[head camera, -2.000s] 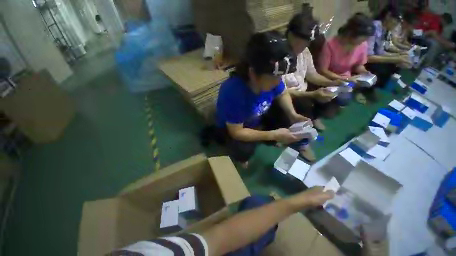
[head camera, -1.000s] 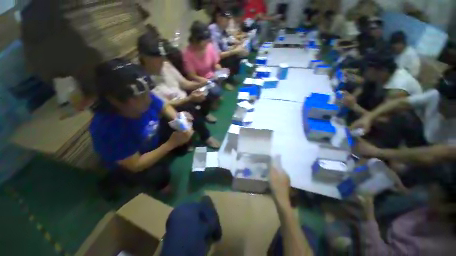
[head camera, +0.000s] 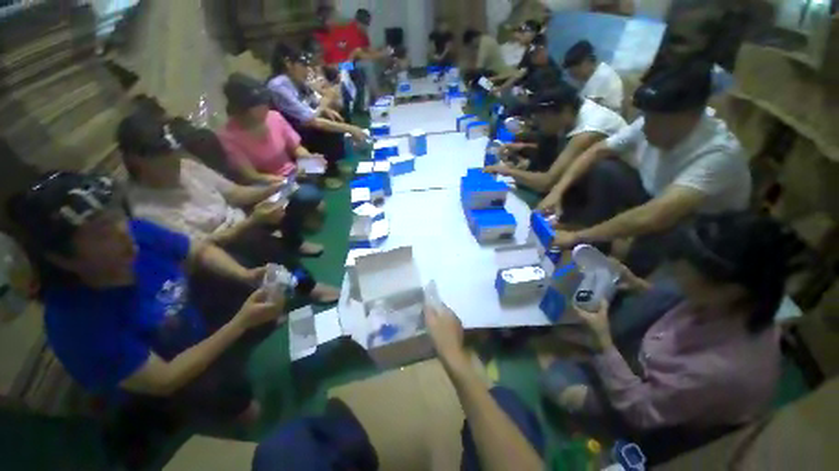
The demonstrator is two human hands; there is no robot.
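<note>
My right hand is at the right side of an open white box on the near end of the white table. Its fingers hold a small, thin white piece upright; blur hides what it is. The box's lid stands up at the back. Inside lie clear material and a small blue part. My left hand is not in view.
A small open white box stands left of the table's end. Blue-and-white boxes stand along the table. Seated people line both sides. Brown cardboard lies between my knees. A yellow-green object is low right.
The view has swung right, from the floor carton to the whole table. My left arm, which reached to the box with a white piece, has left the picture. My right hand now holds a white piece.
</note>
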